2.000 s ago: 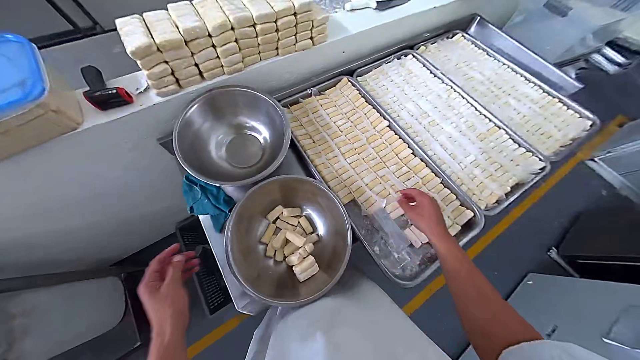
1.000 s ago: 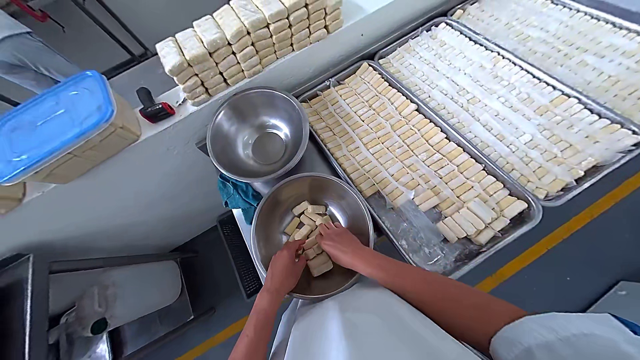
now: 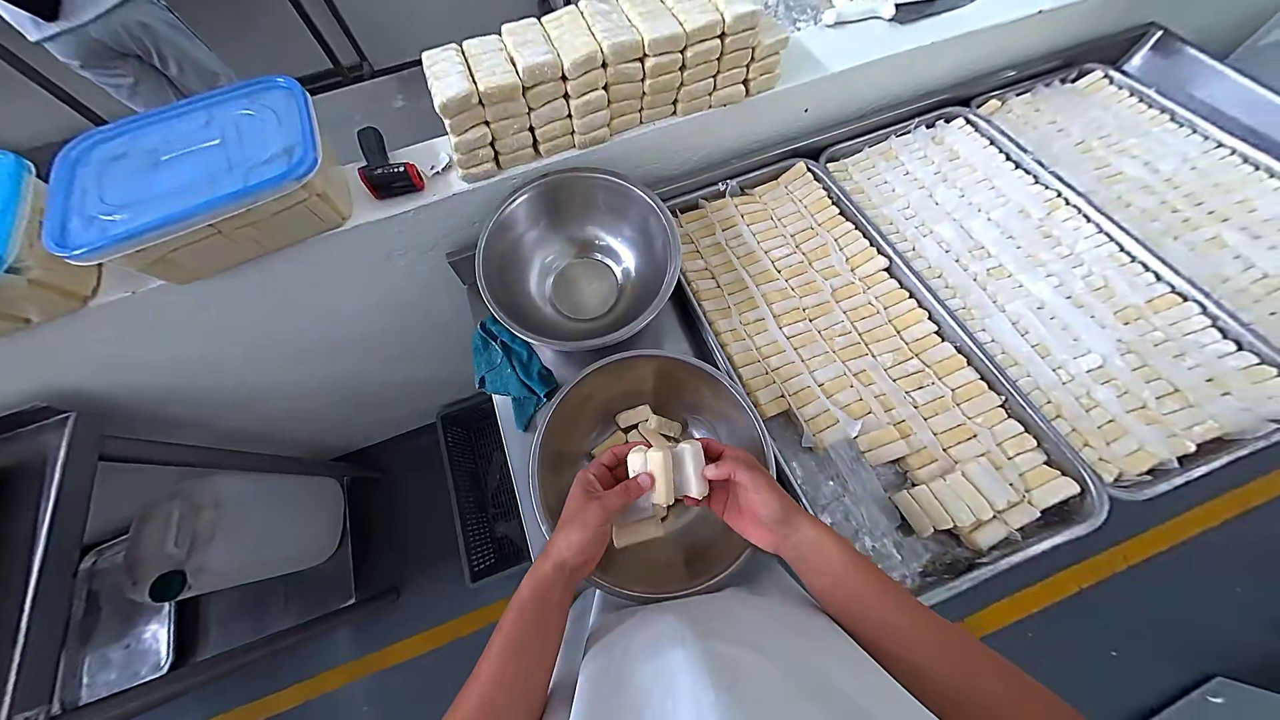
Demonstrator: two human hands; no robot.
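My left hand (image 3: 590, 505) and my right hand (image 3: 748, 492) hold a small row of pale rectangular pieces (image 3: 661, 473) between them, above the near steel bowl (image 3: 560, 420). More loose pieces (image 3: 640, 420) lie in that bowl under my hands. Just behind it stands an empty steel bowl (image 3: 580, 285). To the right, a metal tray (image 3: 1085, 497) holds many like pieces in rows with thin white strips between them. A short group of pieces (image 3: 955, 500) sits at its near end, beside crumpled clear plastic (image 3: 850, 500).
Two more filled trays (image 3: 1190, 470) (image 3: 1262, 345) lie farther right. On the ledge are stacked pale blocks (image 3: 600, 70), a red-and-black handheld device (image 3: 392, 180) and a blue-lidded container (image 3: 185, 165). A teal cloth (image 3: 510, 370) hangs by the bowls. A person's legs (image 3: 140, 50) show at upper left.
Two seconds ago my right hand was at the near end of the tray and my left hand was outside the bowl. Both came to the bowl, and now they hold pieces above it.
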